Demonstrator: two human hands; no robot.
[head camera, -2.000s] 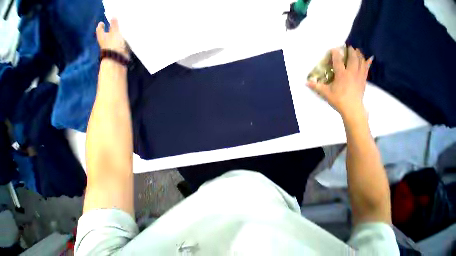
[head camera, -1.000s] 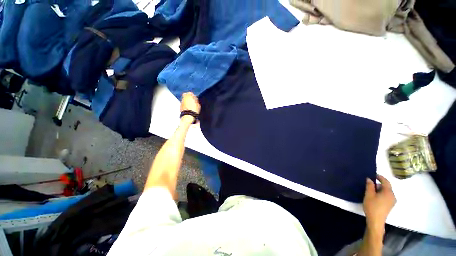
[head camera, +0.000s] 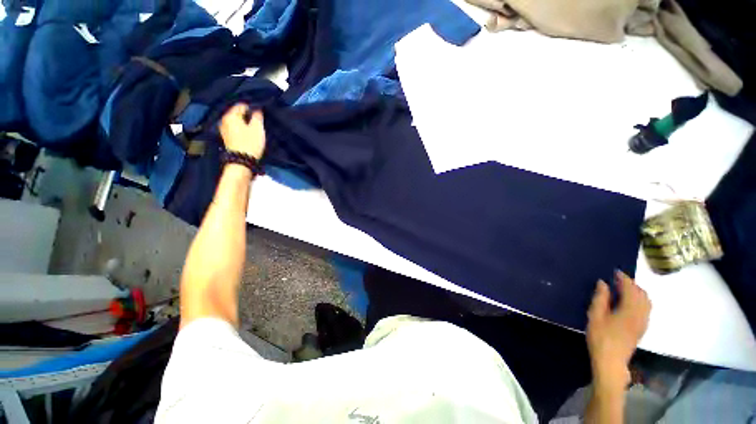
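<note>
A dark navy trouser leg (head camera: 497, 224) lies on the white table, with tiny pale marks near its right end. My left hand (head camera: 243, 132) is closed on the navy cloth at the left, where it is bunched in folds. My right hand (head camera: 617, 310) is on the lower right corner of the trouser leg; whether it pinches the cloth is hard to tell. The black marking tool with a green band (head camera: 667, 126) lies at the upper right. The yellow-and-dark block (head camera: 681, 237) lies just right of the cloth's end.
Heaped blue and navy trousers (head camera: 66, 74) hang at the upper left. A beige garment (head camera: 572, 18) lies at the far side. More navy cloth (head camera: 742, 224) is at the right edge. The white table's front edge (head camera: 398, 263) runs between me and the work.
My left hand has moved left and away from me with the cloth, drawing the navy layer over the blue part. My right hand has stayed near the right corner.
</note>
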